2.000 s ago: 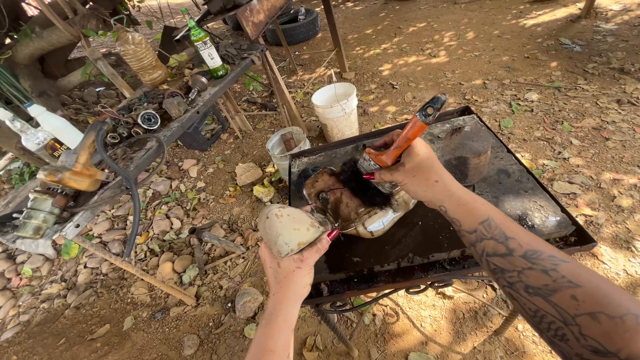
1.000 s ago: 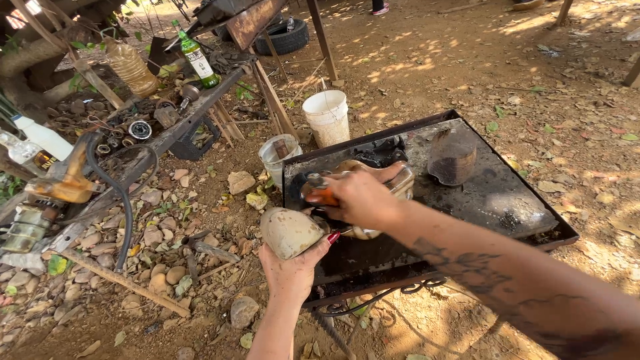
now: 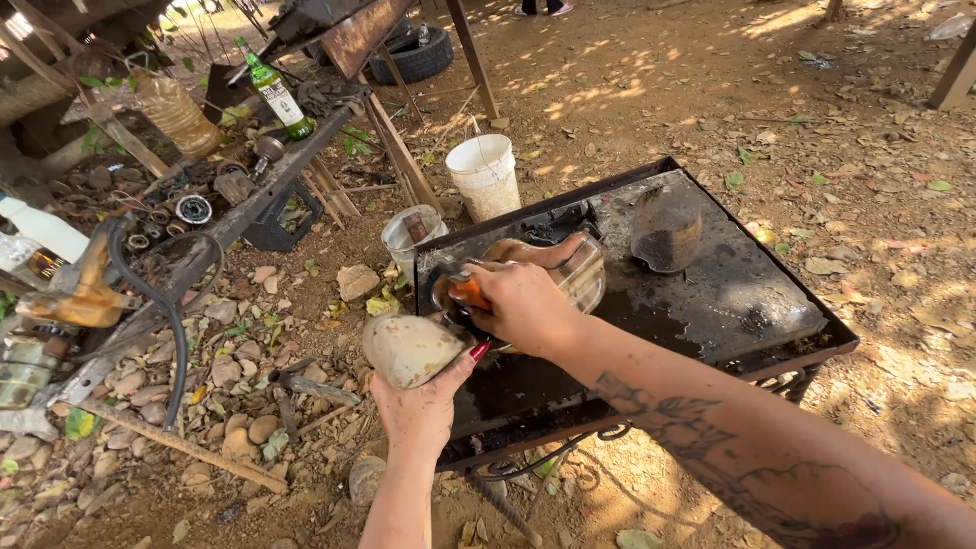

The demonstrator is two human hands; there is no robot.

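My left hand point(image 3: 423, 396) grips a pale, spotted rounded part point(image 3: 408, 349) at the near left edge of a black metal tray table point(image 3: 762, 347). My right hand point(image 3: 511, 301) is closed around an orange handle point(image 3: 469, 293); the tool's working end is hidden under my fingers, low over a dark, wet area. Just beyond my right hand a brown, shiny moulded part point(image 3: 583, 267) rests on the tray, and it cannot be told whether it joins the pale part. A dark, curved-edged piece point(image 3: 667, 232) stands farther right on the tray.
Behind the tray stand a white bucket point(image 3: 484, 175) and a smaller clear bucket point(image 3: 400, 232). To the left, a metal beam point(image 3: 263, 183) carries a green glass bottle point(image 3: 276, 95), machine parts and a black hose point(image 3: 145, 286). A tyre point(image 3: 418, 57) and a person's feet point(image 3: 543, 9) are farther back.
My right hand has come down and left with the orange-handled tool, which was raised above the brown part two seconds ago. My left hand keeps its hold on the pale part.
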